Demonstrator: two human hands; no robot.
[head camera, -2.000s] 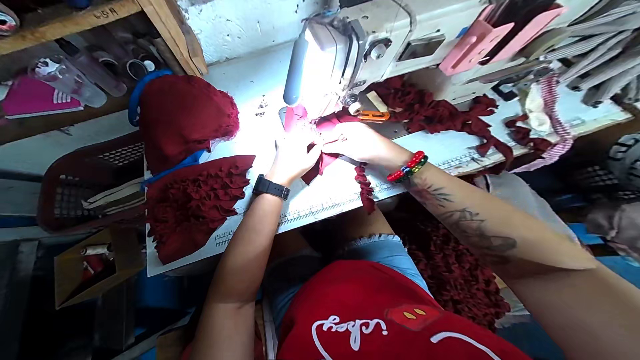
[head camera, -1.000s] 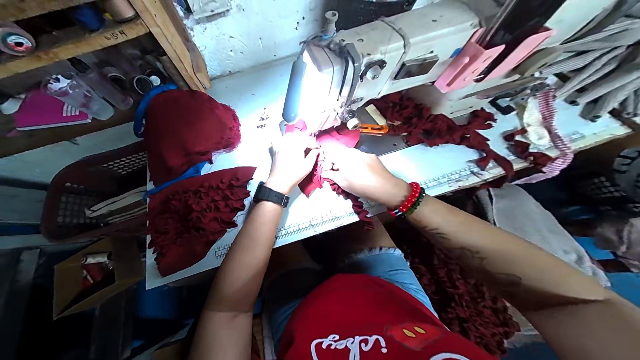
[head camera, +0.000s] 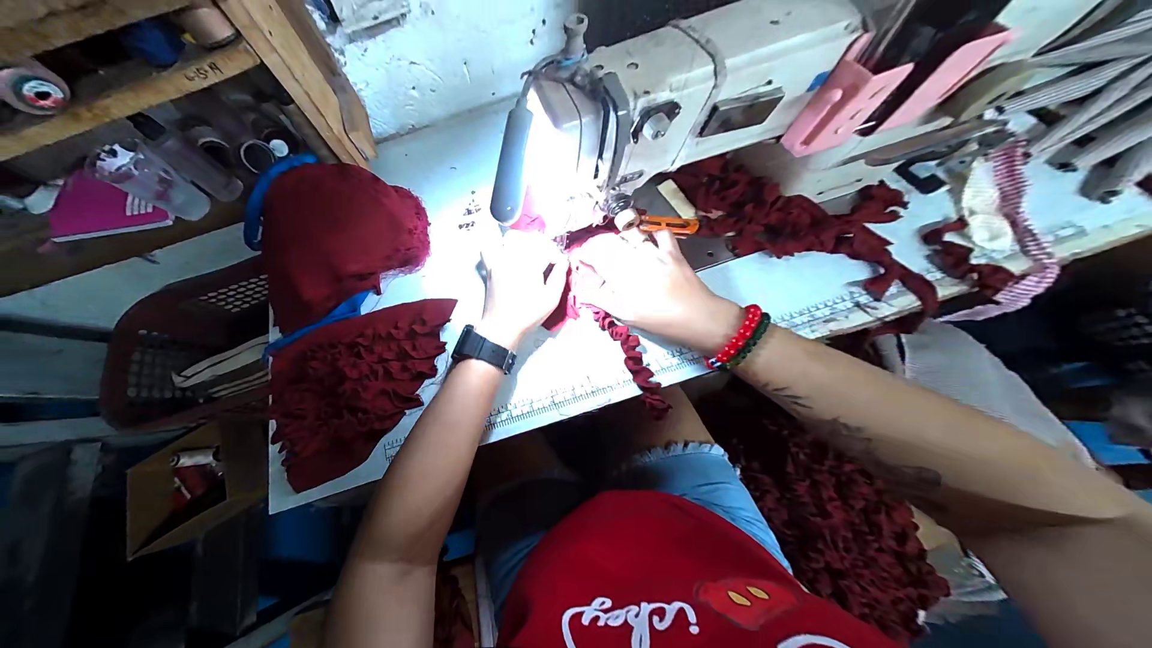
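Both hands are at the needle area of a sewing machine (head camera: 666, 81), over a dark red fabric piece (head camera: 562, 310). My left hand (head camera: 522, 279) presses on the fabric left of the needle. My right hand (head camera: 634, 279) lies on it to the right, its fingertips by an orange-handled tool (head camera: 669, 224). Glare hides the stitching spot and the exact finger contact. A gathered dark red ruffle strip (head camera: 630, 355) hangs from between the hands over the table's front edge. At the left lie a ruffled red panel (head camera: 355, 405) and a plain red fabric piece (head camera: 337, 234).
More ruffle strips (head camera: 792, 220) lie right of the machine, beneath a pink holder (head camera: 850, 99). A wooden shelf (head camera: 126, 99) with bottles and thread stands at the back left. Below it are a plastic basket (head camera: 144, 360) and a cardboard box (head camera: 148, 504). Ruffled fabric (head camera: 837, 513) hangs below at right.
The hands have stayed close to the needle, with small shifts of the fingers. The red fabric that showed between and beside them is now more covered by my right hand.
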